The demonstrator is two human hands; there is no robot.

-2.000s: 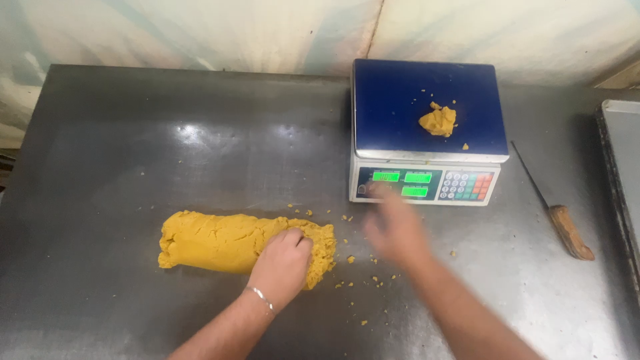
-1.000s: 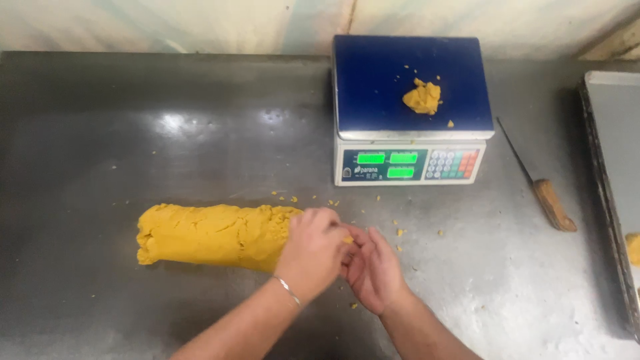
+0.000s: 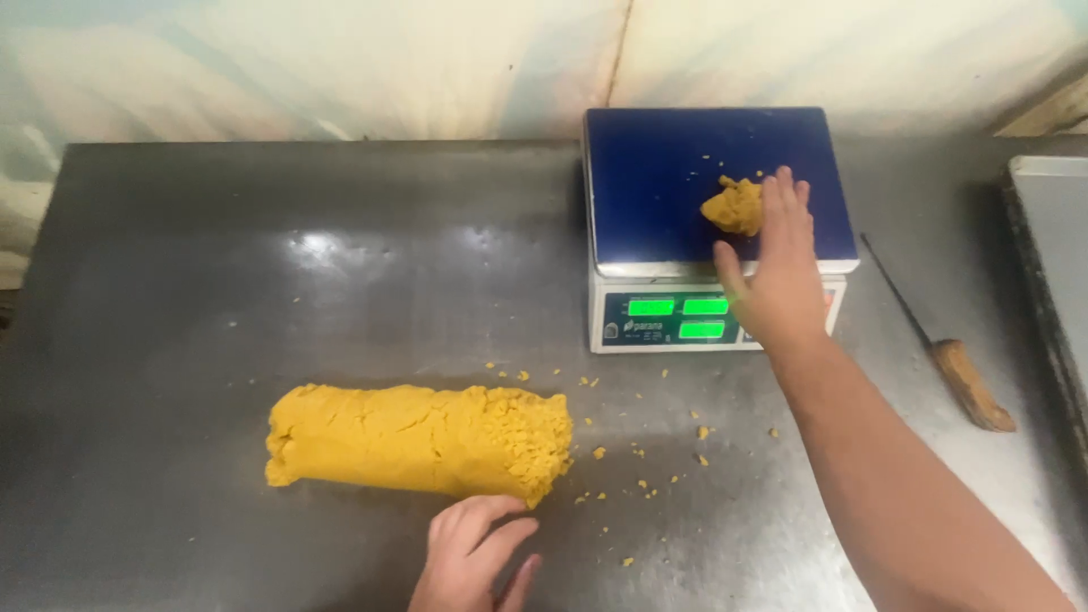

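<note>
A thick log of yellow dough lies on the metal table, smooth at its left and crumbly at its torn right end. Just in front of that right end is my left hand, fingers apart and slightly curled, holding nothing that I can see. My right hand reaches over the blue platform of a digital scale. Its fingers are spread at the right side of a lump of yellow dough on the platform, partly covering it; whether they grip it I cannot tell. The scale's green displays are lit.
Dough crumbs are scattered between the log and the scale. To the right of the scale lies a thin-bladed knife with a wooden handle. A metal tray stands at the right edge. Behind the metal table rises a pale wall.
Both hands were together at the log's right end a second ago. Since then my right hand has moved up to the dough on the scale, and my left hand has drawn back toward the front.
</note>
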